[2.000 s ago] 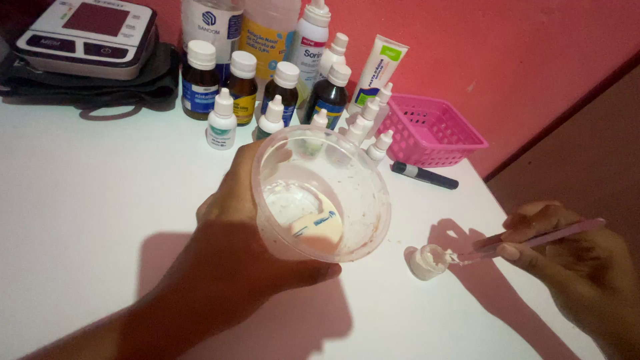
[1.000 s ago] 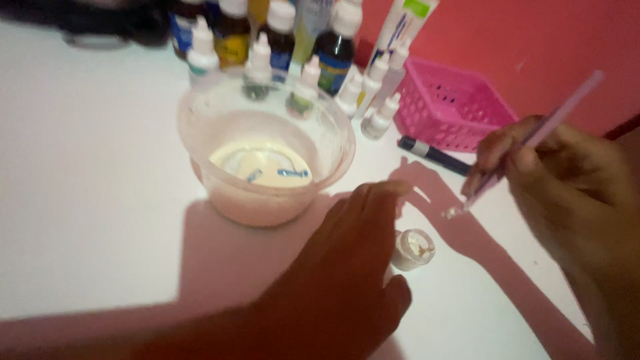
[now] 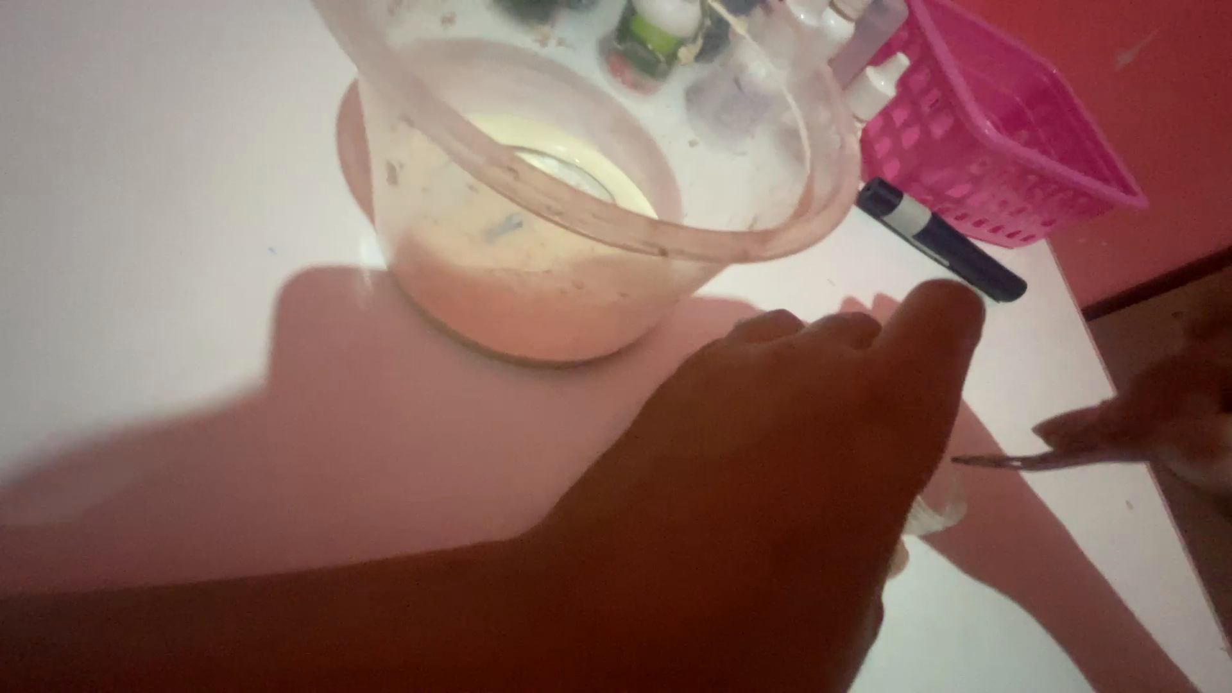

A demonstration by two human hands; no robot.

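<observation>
A translucent plastic tub [image 3: 539, 308] stands on the white table with a pale, cream-coloured layer at its bottom. My left hand [image 3: 789, 433] is just right of it, back of the hand toward me. Beyond that hand's far side shows part of a small clear jar [image 3: 938, 505]; the hand hides most of the jar and its own fingertips, though the fingers seem to be around it. At the right edge my right hand [image 3: 1145, 423] holds a thin tool [image 3: 1020, 463], its tip pointing left above the table near the jar.
A pink perforated plastic basket [image 3: 1001, 135] stands at the back right. In front of it lies a dark pen-like device [image 3: 943, 241] with a light band. A white dropper bottle [image 3: 876, 89] and several other bottles stand behind the tub. The table's edge [image 3: 1107, 366] runs down the right side.
My left hand held the tub two seconds ago; it let go of it, and the tub stands on the table. That hand has moved to the small jar. The view is much closer.
</observation>
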